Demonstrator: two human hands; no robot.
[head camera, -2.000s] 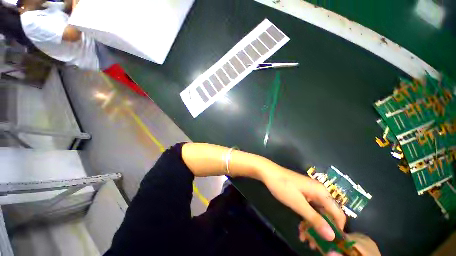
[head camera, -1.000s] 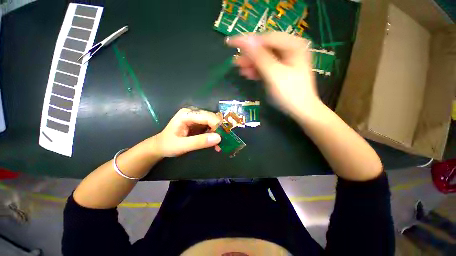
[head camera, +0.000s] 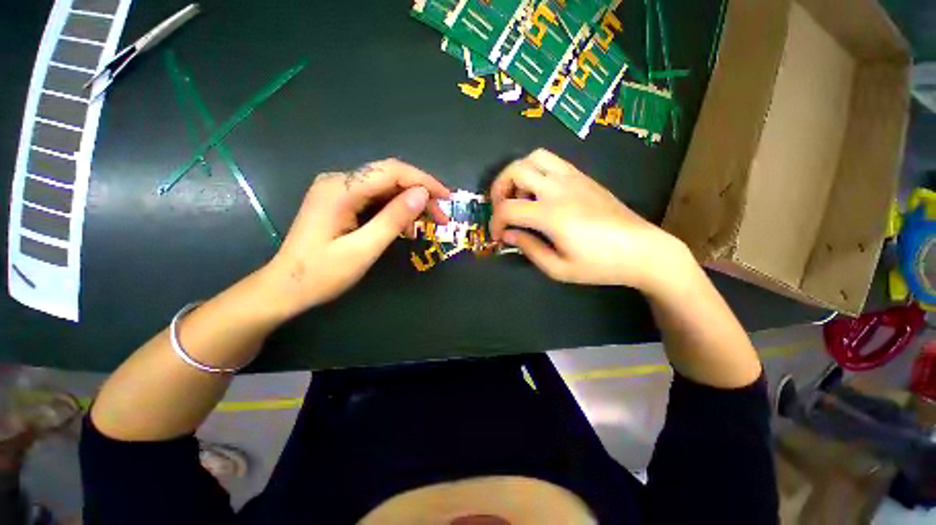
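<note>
Small circuit boards (head camera: 468, 211) with orange and white flex tails lie on the dark green mat in front of me. My left hand (head camera: 375, 220) is at their left end, thumb and fingers together at the boards' edge. My right hand (head camera: 549, 220) is at their right end with its fingertips on the edge. The fingers hide both ends of the boards, so I cannot tell how many are stacked. The orange tails stick out toward me between the hands.
A pile of green board panels (head camera: 534, 56) lies at the far side. Crossed waste rails (head camera: 218, 138) lie left, beside silver tweezers (head camera: 144, 46) on a white label strip (head camera: 51, 164). More waste rails (head camera: 660, 41) lie near the open cardboard box (head camera: 795, 154) at right. A person's legs show lower right.
My right hand has come down from the panel pile to the boards. My left hand now touches them too. A green strip now lies across the rail at left. The view has shifted.
</note>
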